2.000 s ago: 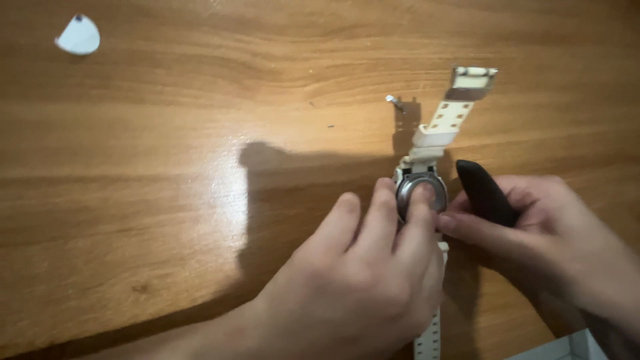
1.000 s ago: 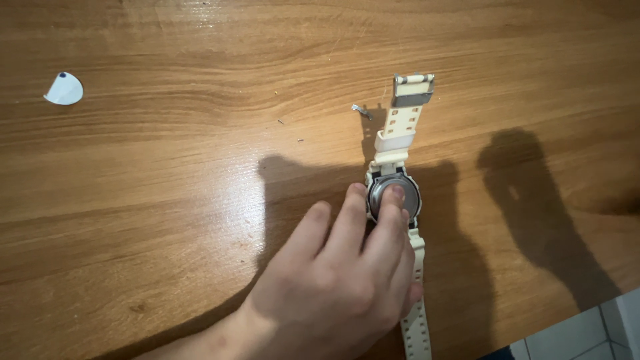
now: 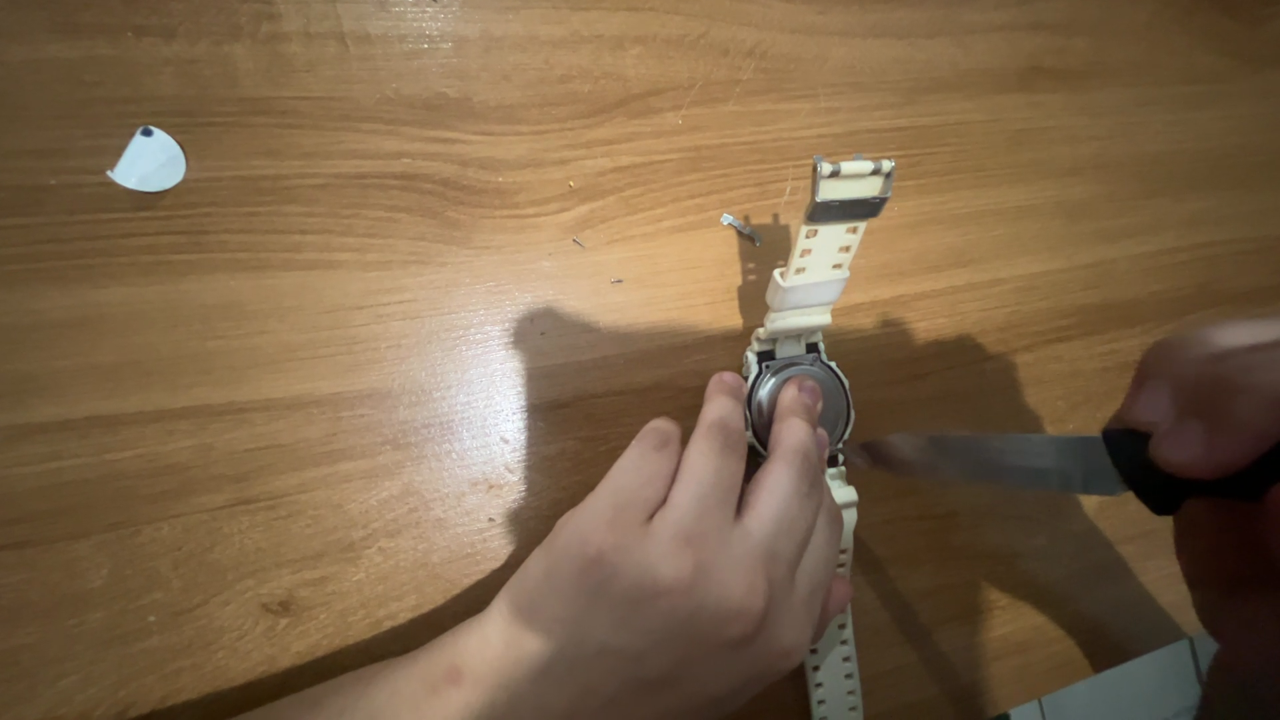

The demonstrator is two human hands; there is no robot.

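A wristwatch with a cream strap (image 3: 826,250) lies face down on the wooden table, its round metal case back (image 3: 822,405) upward. My left hand (image 3: 690,550) presses its fingertips on the case back and covers part of the lower strap. At the right edge, my right hand (image 3: 1205,410) grips the black handle (image 3: 1160,480) of a knife. The knife's blade (image 3: 1010,462) points left, its tip close to the lower right side of the watch case; whether they touch I cannot tell.
A small metal piece (image 3: 741,230) lies left of the buckle. Tiny screws or pins (image 3: 616,281) are scattered further left. A white rounded piece (image 3: 150,160) with a dark dot sits at the upper left. Beyond the table's edge at lower right, light tiles (image 3: 1125,690) show.
My right hand, out of view one second ago, is back at the right with the knife blade now visible. My left hand stays on the watch.
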